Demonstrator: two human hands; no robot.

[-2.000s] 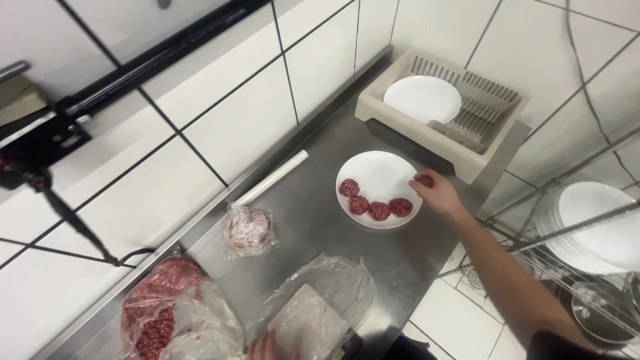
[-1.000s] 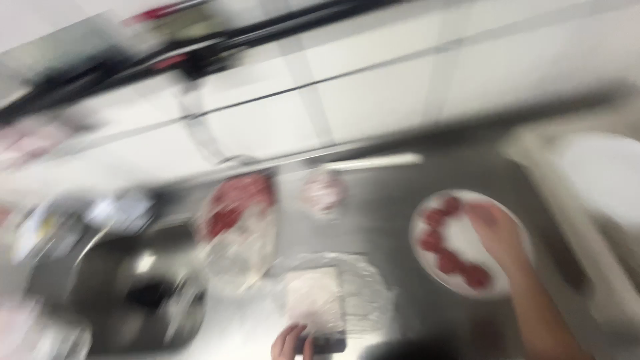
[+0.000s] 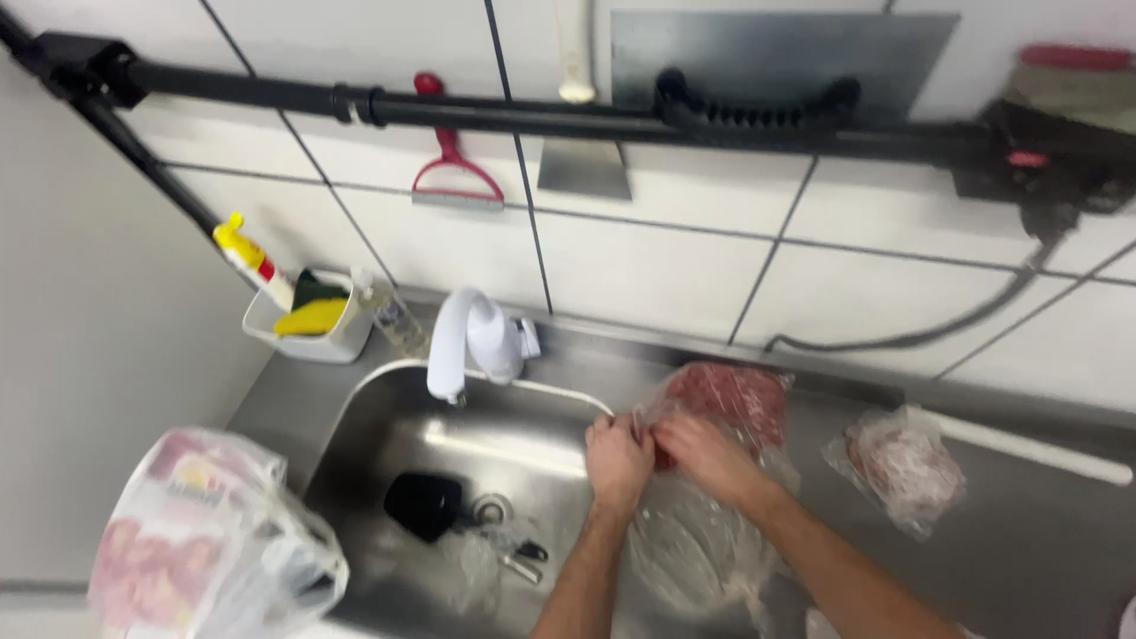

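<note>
A clear plastic bag of ground meat (image 3: pixel 732 395) lies on the steel counter just right of the sink. At the bag's left edge, my left hand (image 3: pixel 619 457) has its fingers on the plastic, and my right hand (image 3: pixel 706 453) is close beside it with fingertips at the red meat. Both hands' fingers are partly hidden and slightly blurred. The loose, crumpled part of the bag (image 3: pixel 701 550) spreads below my right hand. Farther right sits a smaller plastic-wrapped lump of meat (image 3: pixel 903 466), with a white rod (image 3: pixel 1029 445) behind it.
The steel sink (image 3: pixel 355 426) holds a black container (image 3: pixel 424 506), plastic and a metal utensil. A white faucet (image 3: pixel 479 342) rises behind it, beside a bottle (image 3: pixel 395 315) and a sponge tub (image 3: pixel 342 342). A printed plastic bag (image 3: pixel 195 532) is at left; a black bar (image 3: pixel 550 115) crosses above.
My right hand has left the plate of meat pieces and is at the meat bag. My left hand has moved from the pale board to the same bag. The view has swung left to the sink.
</note>
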